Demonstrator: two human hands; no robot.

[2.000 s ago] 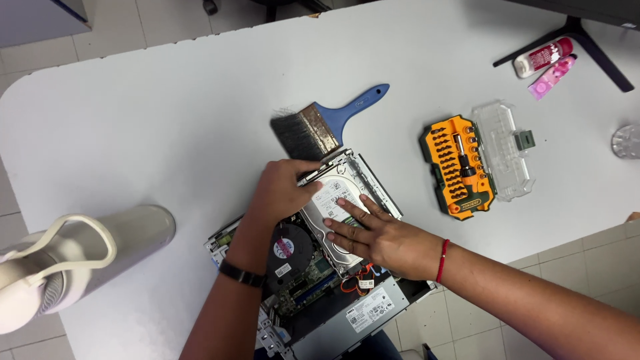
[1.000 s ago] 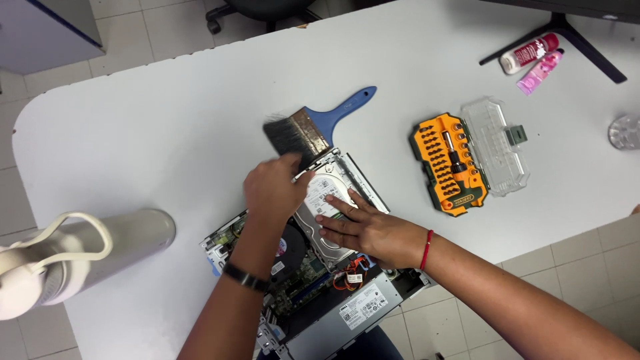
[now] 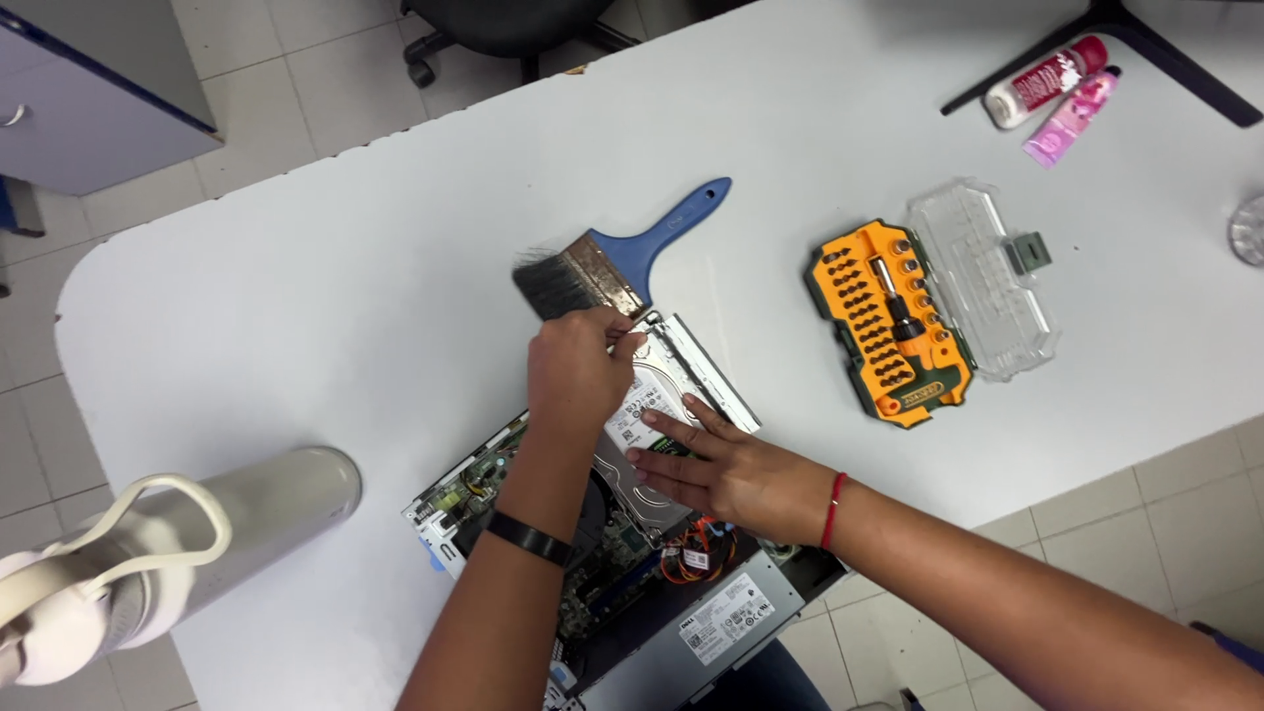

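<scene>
An opened desktop computer case (image 3: 716, 370) lies at the table's near edge, its circuit board, orange and black wires and a labelled power supply (image 3: 729, 617) showing. My right hand (image 3: 736, 469) rests with spread fingers on the hard drive (image 3: 642, 420). At the case's far corner, my left hand (image 3: 583, 370) pinches with thumb and index finger; whether something small is between them, I cannot tell. A wide paintbrush with a blue handle (image 3: 662, 232) lies just beyond that hand, its dark bristles pointing left. Part of the case is hidden under my left forearm.
Right of the case lies an open orange screwdriver bit set (image 3: 874, 316) with a clear lid. A large cream bottle (image 3: 267, 523) lies at the left. Two tubes, one pink (image 3: 1071, 118), are by a black monitor stand (image 3: 1175, 64) at the far right. A clear object (image 3: 1249, 229) sits at the right edge.
My left hand has shifted slightly at the case's far corner, its fingers lifting and then coming down there again. My right hand has stayed on the hard drive.
</scene>
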